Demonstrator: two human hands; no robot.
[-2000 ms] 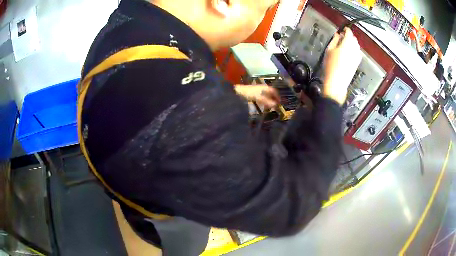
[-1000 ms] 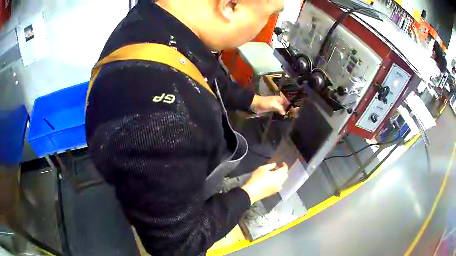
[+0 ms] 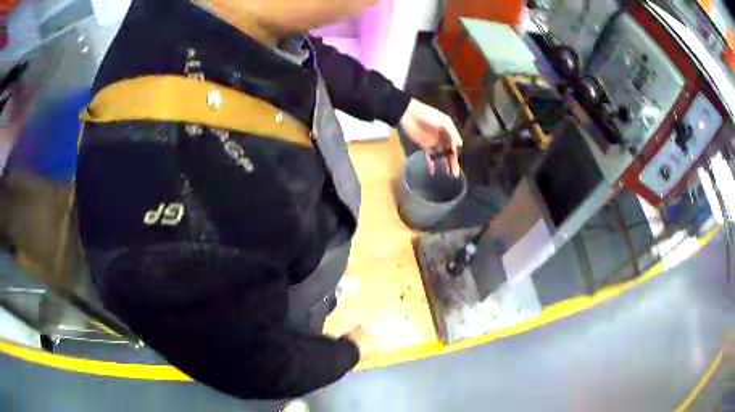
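Neither of my own hands is in view. Close in front of me stands a person in dark clothes with a tan strap [image 3: 193,105], seen from behind and the side. This person's far hand [image 3: 431,129] is over a grey round bucket [image 3: 431,201], fingers pointing down; a small dark thing shows at the fingertips, too blurred to name. The person's near hand [image 3: 361,342] hangs low, partly hidden by the sleeve. The dark red machine [image 3: 693,88] is at the upper right, with black roller wheels [image 3: 592,88] on its front.
A metal base plate [image 3: 451,310] with a small black part [image 3: 461,259] lies beside the tan mat [image 3: 391,282]. A small table with a pale green top [image 3: 500,44] stands behind the bucket. A blurred blue bin [image 3: 60,133] is at left. Yellow floor line [image 3: 564,310] crosses below.
The view has shifted and tilted downward, bringing the bucket and mat into sight. The person's far hand has moved from beside the rollers to over the bucket; the near hand has dropped low.
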